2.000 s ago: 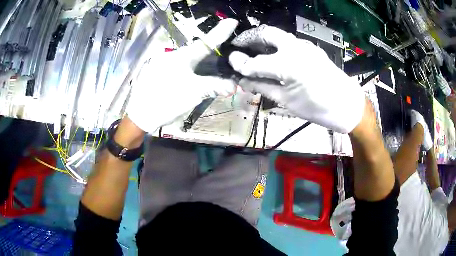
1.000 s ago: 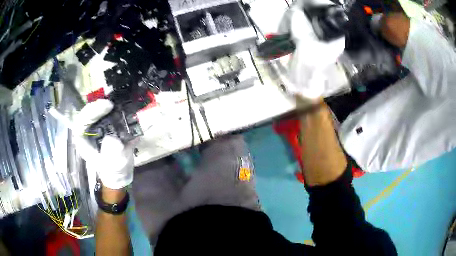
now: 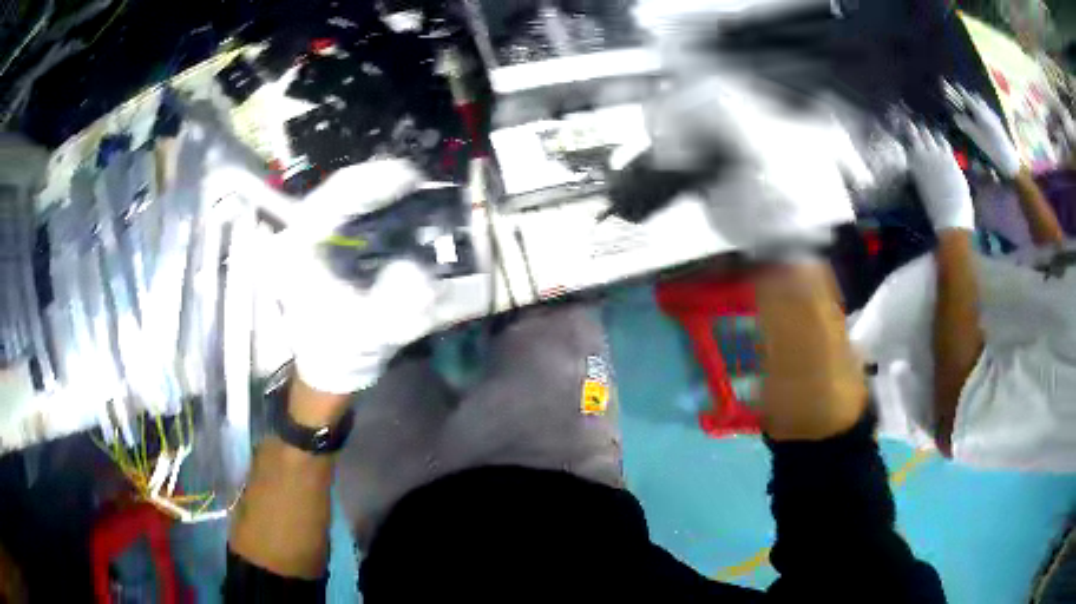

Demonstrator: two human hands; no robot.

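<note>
My left hand (image 3: 354,277), in a white glove, is closed around a black plastic end part (image 3: 407,242) at the bench's front edge, left of centre. A short yellow wire (image 3: 342,242) shows at the part. My right hand (image 3: 767,165), gloved and motion-blurred, is right of the parts box and holds a dark tool, likely the electric screwdriver (image 3: 661,186), its dark end pointing left. The fingers of my right hand are too blurred to make out. The pale grey parts box (image 3: 572,73) stands between my hands.
Silver-grey profiles (image 3: 130,283) lie heaped at the left, with yellow wires (image 3: 148,472) hanging off the edge. Black parts (image 3: 366,106) are piled mid-bench. A red stool (image 3: 714,342) stands below. At the right are a coworker's gloved hands (image 3: 944,177) and white clothing (image 3: 1015,354).
Over two seconds my hands have moved apart; the right now holds a dark tool. In the last second the right hand came lower, and the left hand shifted right in view with the black part.
</note>
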